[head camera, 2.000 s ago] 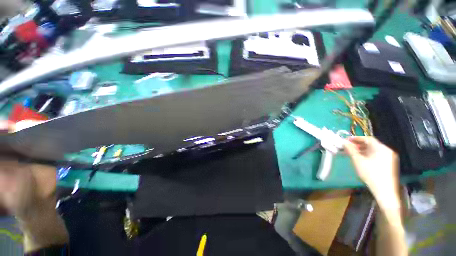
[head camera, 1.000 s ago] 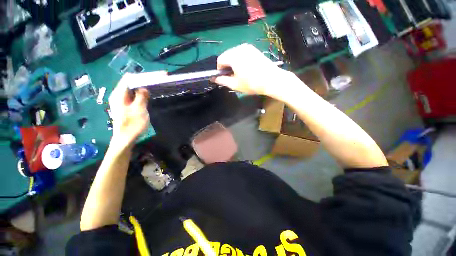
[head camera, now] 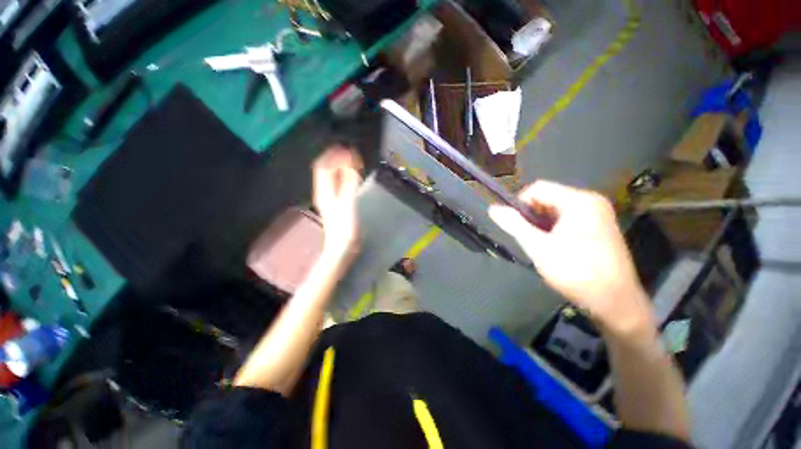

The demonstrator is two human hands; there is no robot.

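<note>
A slim flat panel (head camera: 452, 188) with a silvery edge is held up over the floor, tilted and seen nearly edge-on. My right hand (head camera: 571, 245) grips its lower right end, thumb on one face and fingers behind. My left hand (head camera: 337, 188) is blurred, to the left of the panel's other end and apart from it; its fingers look bent, and I see nothing in it. An open brown carton (head camera: 501, 165) stands on the floor beyond the panel, with thin upright parts and a white paper inside.
The green-matted bench (head camera: 198, 88) is at the left, with a black sheet (head camera: 167, 184) and a white trigger gun (head camera: 255, 63). A pink stool seat (head camera: 288, 250) is below the bench edge. Cartons (head camera: 703, 162), a blue bar (head camera: 544, 386) and a red object (head camera: 746, 22) are at the right.
The view has turned right towards the floor. The panel has moved from over the bench to over the floor. My left hand has let go of it; my right hand still holds it.
</note>
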